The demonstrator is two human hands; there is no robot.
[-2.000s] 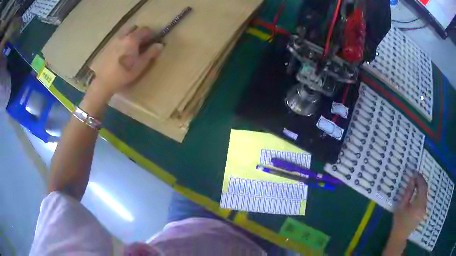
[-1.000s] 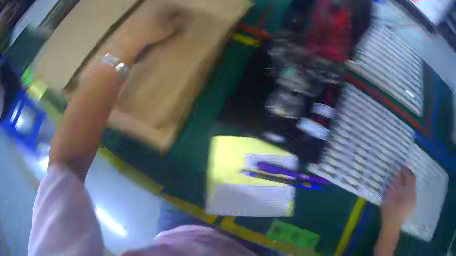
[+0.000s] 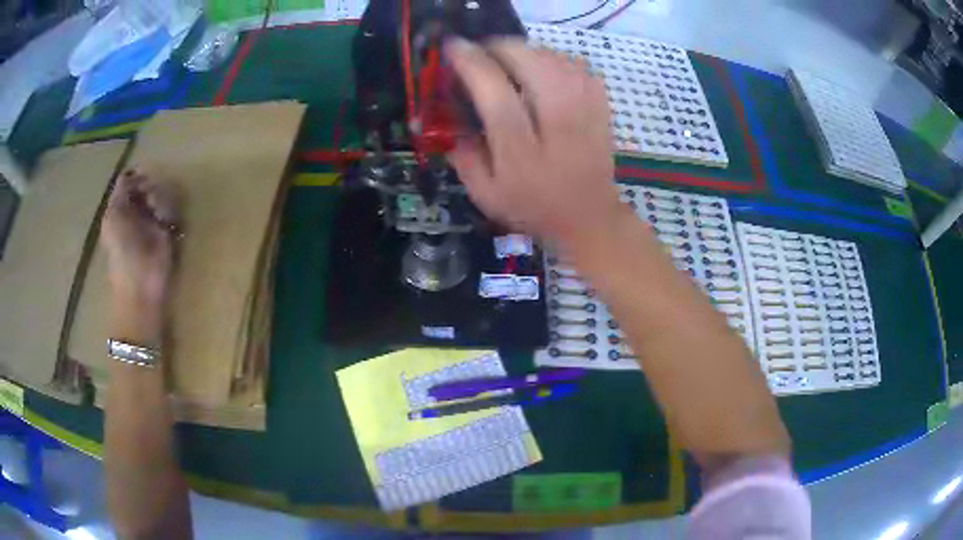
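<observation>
The black test fixture [image 3: 420, 195] stands straight ahead, with its silvery round nest [image 3: 435, 264] under the mechanism. My right hand [image 3: 544, 142] is at its top, with fingers and thumb around the red toggle handle [image 3: 436, 105]. My left hand [image 3: 143, 227] is over the cardboard stack [image 3: 211, 169], fingers curled. A small dark spot shows by its fingertips, too blurred to name; whether the hand holds anything cannot be told. A parts tray [image 3: 692, 227] with rows of dark-headed parts lies right of the fixture, partly under my right forearm.
More parts trays lie at right [image 3: 813, 306], behind [image 3: 660, 95] and far right [image 3: 845, 132]. A purple pen [image 3: 507, 383] and a darker pen [image 3: 465, 405] lie on label sheets [image 3: 454, 459] and yellow paper [image 3: 359, 396]. Plastic bags [image 3: 132, 47] lie at back left.
The view has swung to face the fixture. My right hand has moved from the right-hand tray to the red handle. My left hand remains over the cardboard; the dark rod no longer shows clearly.
</observation>
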